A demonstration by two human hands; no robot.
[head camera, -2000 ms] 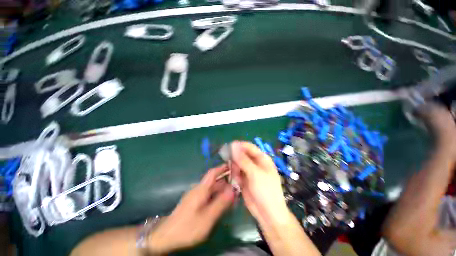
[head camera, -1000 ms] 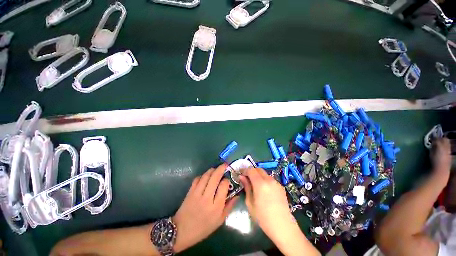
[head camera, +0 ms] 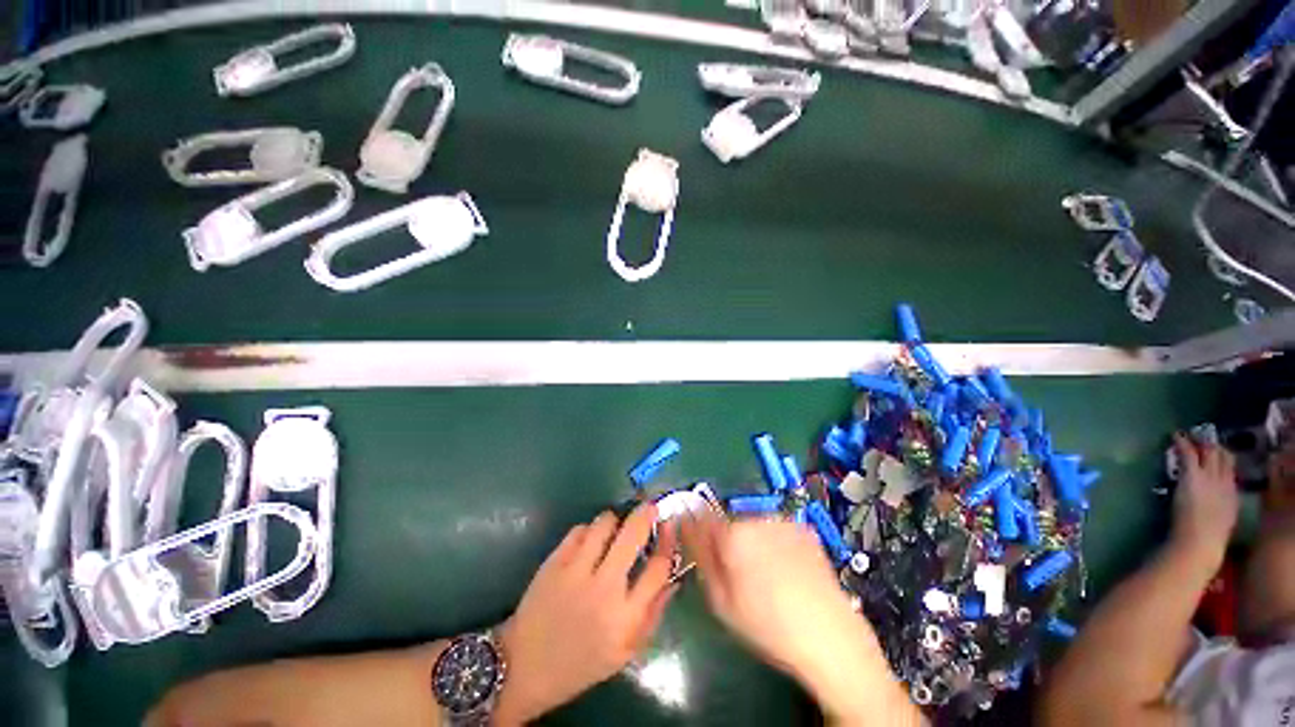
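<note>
A white plastic housing (head camera: 686, 506) lies on the green worktop between my hands, mostly hidden by them. My left hand (head camera: 594, 589) holds its left side, fingers bent over it. My right hand (head camera: 767, 575) is over its right side, slightly blurred, fingertips pressed on it. A blue battery cell (head camera: 655, 462) lies just above the housing; whether it is wired to it cannot be told. A large pile of blue cells with circuit boards (head camera: 944, 518) lies right of my right hand.
A heap of white housings (head camera: 121, 497) lies at the left. More white housings (head camera: 398, 244) are scattered on the green belt beyond the white strip (head camera: 568, 364). Several loaded housings (head camera: 1118, 260) lie on the belt at the right. Another person's arm (head camera: 1157, 597) is at the right edge.
The view has shifted, and belt housings appear further right. My hands stay at the housing and now cover more of it. The other person's hand has moved left and down.
</note>
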